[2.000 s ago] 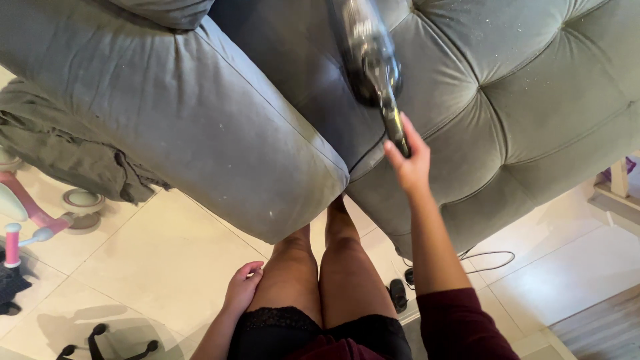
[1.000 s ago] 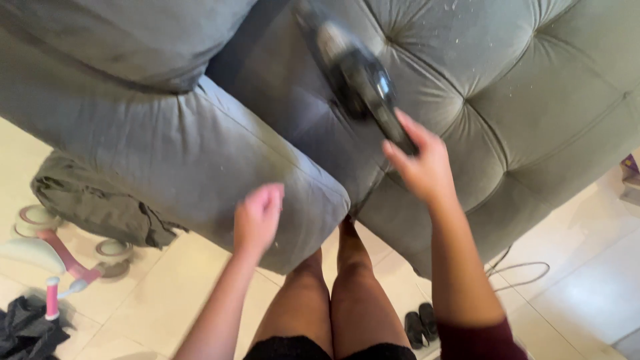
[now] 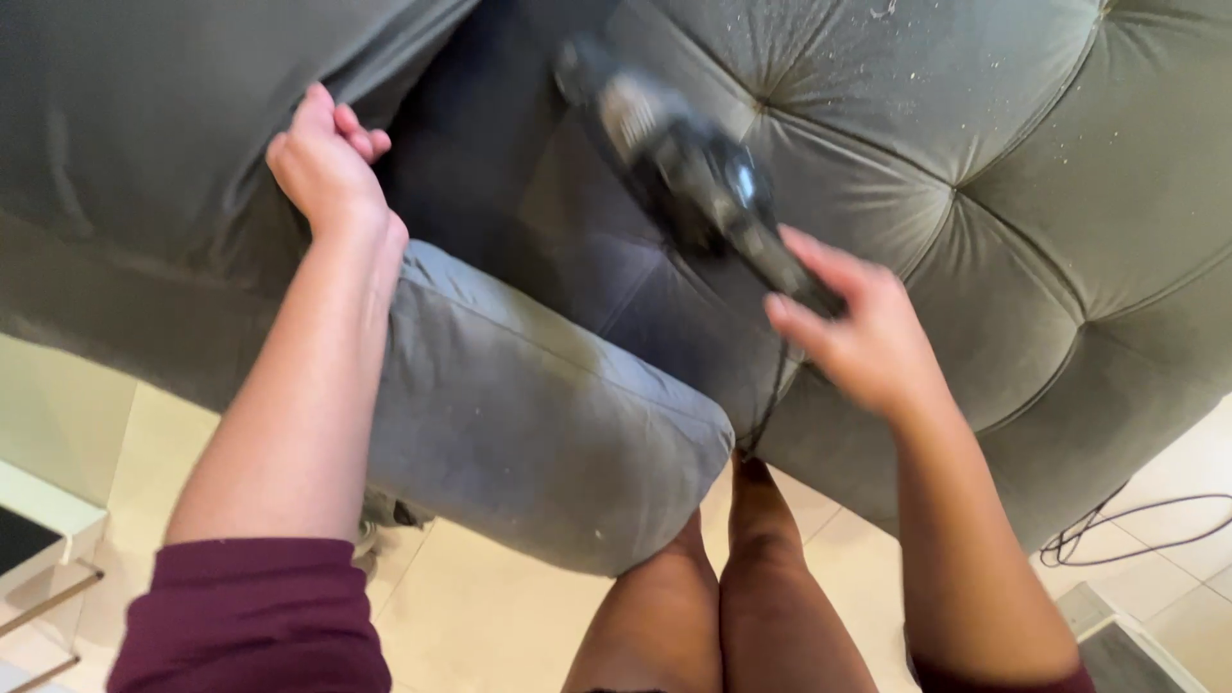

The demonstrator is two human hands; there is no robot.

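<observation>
My right hand [image 3: 861,327] grips the handle of a black handheld vacuum cleaner [image 3: 698,183], blurred by motion, whose nozzle points up and left over the seat. Beneath it lies the tufted grey sofa seat [image 3: 866,115], dotted with small pale specks. My left hand [image 3: 332,164] is at the lower edge of a grey back cushion [image 3: 192,96], fingers curled against the fabric; whether it grips the cloth is hard to tell. Below that hand runs the padded grey armrest [image 3: 539,414]. A thin dark cord [image 3: 775,395] hangs from near the vacuum's handle.
A looped cord [image 3: 1145,529] lies on the tiled floor at the right. White-framed furniture [image 3: 58,510] stands at the lower left, and another pale-edged object [image 3: 1126,635] is at the lower right. My legs touch or nearly touch the armrest's end.
My left hand has moved from beside my thigh, over the armrest, up to the back cushion. The vacuum stays in my right hand, its nozzle now tilted further left. The view has shifted.
</observation>
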